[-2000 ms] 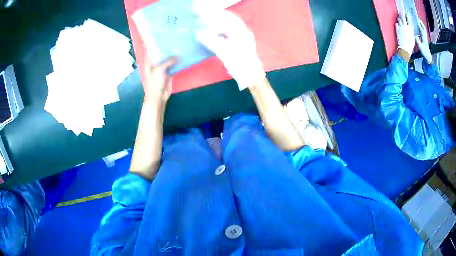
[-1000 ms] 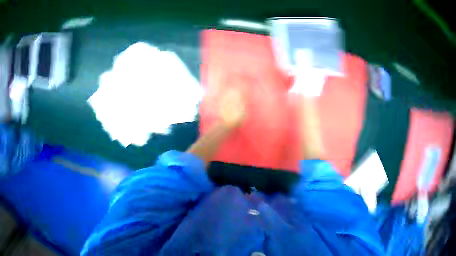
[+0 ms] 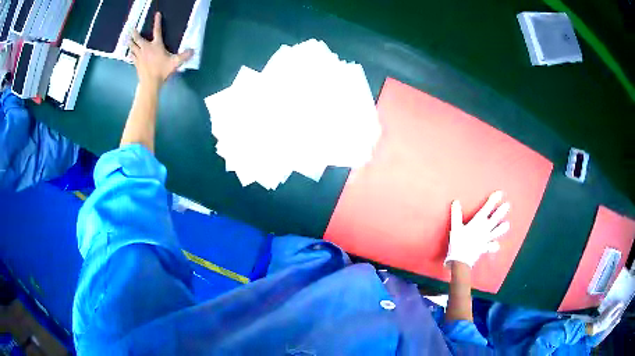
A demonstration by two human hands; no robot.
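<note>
My left hand (image 3: 159,61) is bare, with spread fingers over a white-framed box with a black centre (image 3: 175,21) at the upper left. Its fingers touch or hover over the box; I cannot tell if they grip it. My right hand (image 3: 477,231), in a white glove, rests with fingers spread on the red-pink mat (image 3: 418,167) and holds nothing. A fanned pile of white wraps (image 3: 296,115) lies left of the mat. A wrapped pale grey-blue device (image 3: 555,38) lies on the green bench at the upper right.
More white-framed boxes (image 3: 110,24) stand at the far left. A small white device with a dark window (image 3: 576,165) lies right of the mat. Neighbouring workers in blue smocks are at the left edge and lower right, where gloved hands (image 3: 607,320) show by another red-pink mat (image 3: 585,281).
The wrapped device has left my right hand and lies at the far side of the bench. My left hand has moved far left to the boxes. The view has shifted left.
</note>
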